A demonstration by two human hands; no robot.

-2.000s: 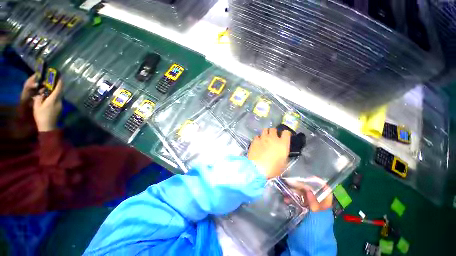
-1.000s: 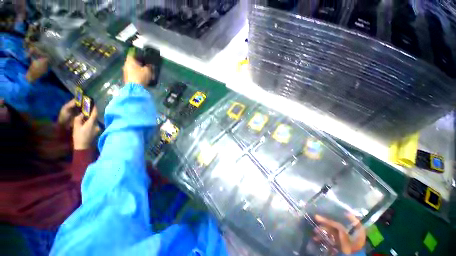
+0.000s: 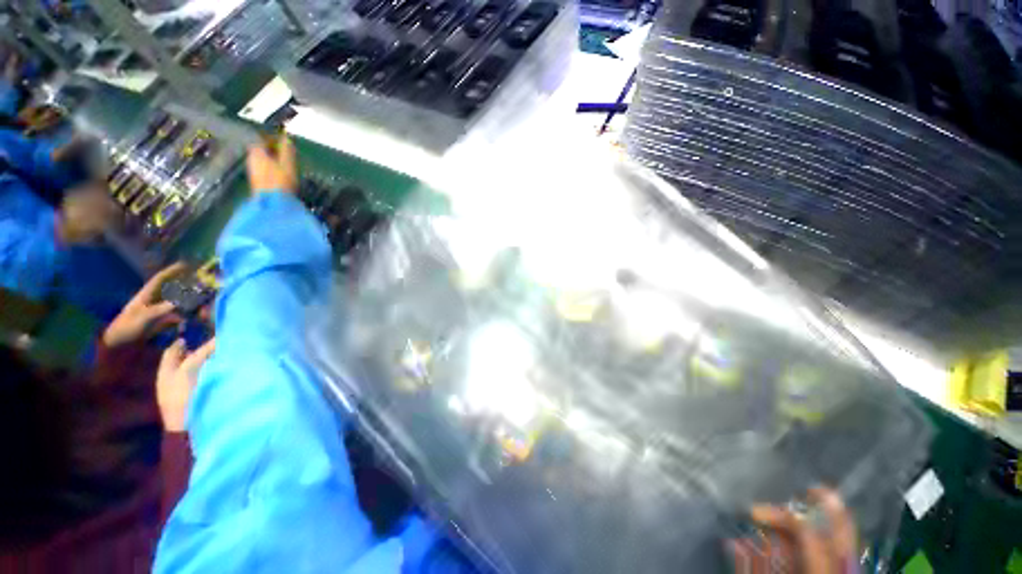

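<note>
A large clear blister tray [image 3: 628, 493] lies across the middle, hazy with glare; blurred yellow phone frames [image 3: 801, 392] show through it. My right hand [image 3: 805, 538] is at the tray's lower right edge, fingers closed on it, partly seen through the plastic and cut off by the bottom edge. My left arm in a blue sleeve reaches up along the tray's left side. My left hand [image 3: 272, 166] is blurred at the upper left, near dark shapes on the green mat; whether it holds anything is unclear.
Tall stacked blister trays [image 3: 807, 213] stand at the upper right, another stack with dark phones [image 3: 476, 79] behind. A yellow piece [image 3: 979, 382] and a white piece [image 3: 925, 493] lie right. At left, a dark-red-sleeved person's hands hold a phone [image 3: 185, 295]; a tray of phones [image 3: 157, 179] lies beyond.
My left hand left the tray for the upper left; the black item it showed one second ago is no longer visible there. The tray looks larger and hazier. The view has shifted left.
</note>
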